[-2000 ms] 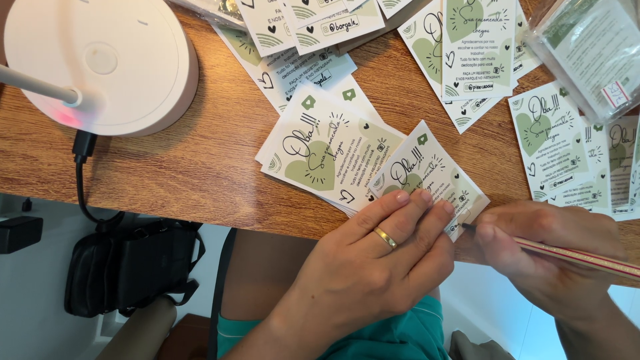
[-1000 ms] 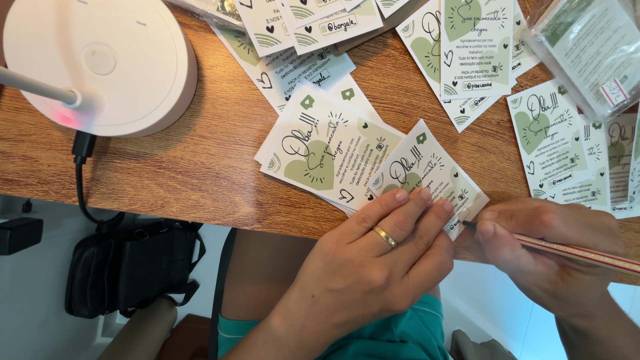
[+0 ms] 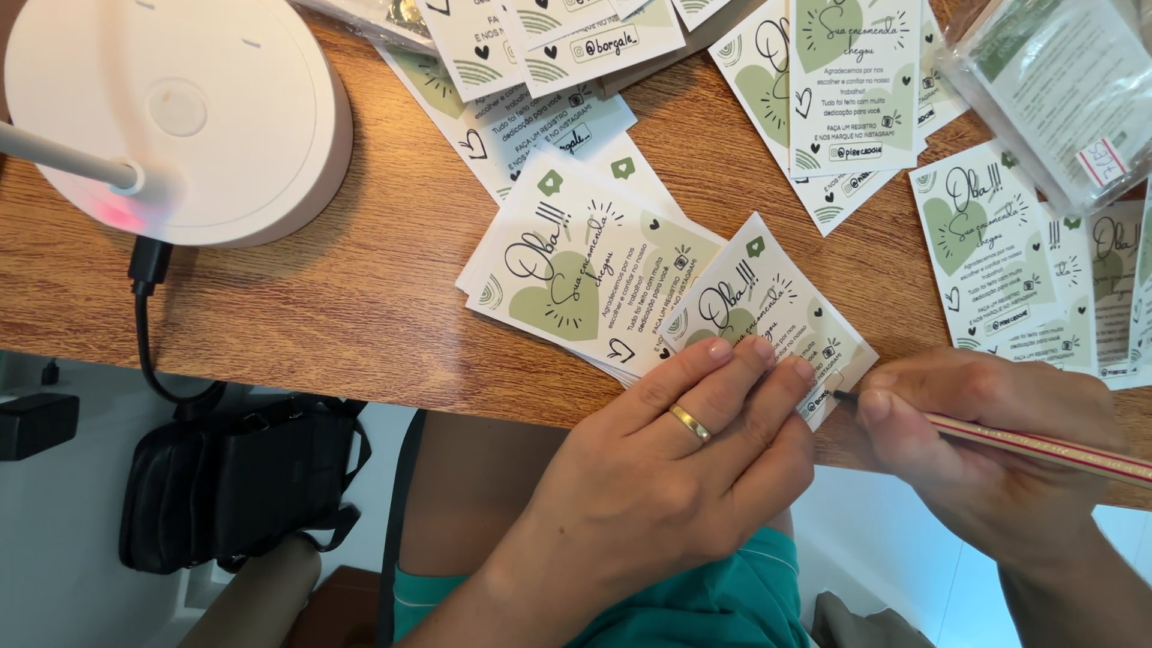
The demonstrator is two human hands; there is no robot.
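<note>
My left hand (image 3: pixel 679 459), with a gold ring on one finger, lies flat over the lower left of a printed card (image 3: pixel 765 310) at the table's front edge, fingers pressing on it. My right hand (image 3: pixel 981 441) holds a slim pen with a striped red and cream barrel (image 3: pixel 1035 441). Its dark tip touches or hovers just over a small box on the card's lower right, where there is handwriting. Left of that card, and partly under it, lies a stack of matching cards (image 3: pixel 585 261) with green hearts and black lettering.
A round white lamp base (image 3: pixel 180 112) with a black cable (image 3: pixel 148 315) stands at the left. More cards (image 3: pixel 855 81) lie at the back and right, near a clear plastic packet of cards (image 3: pixel 1053 99). Below the wooden table (image 3: pixel 315 333) is a black bag (image 3: pixel 238 481).
</note>
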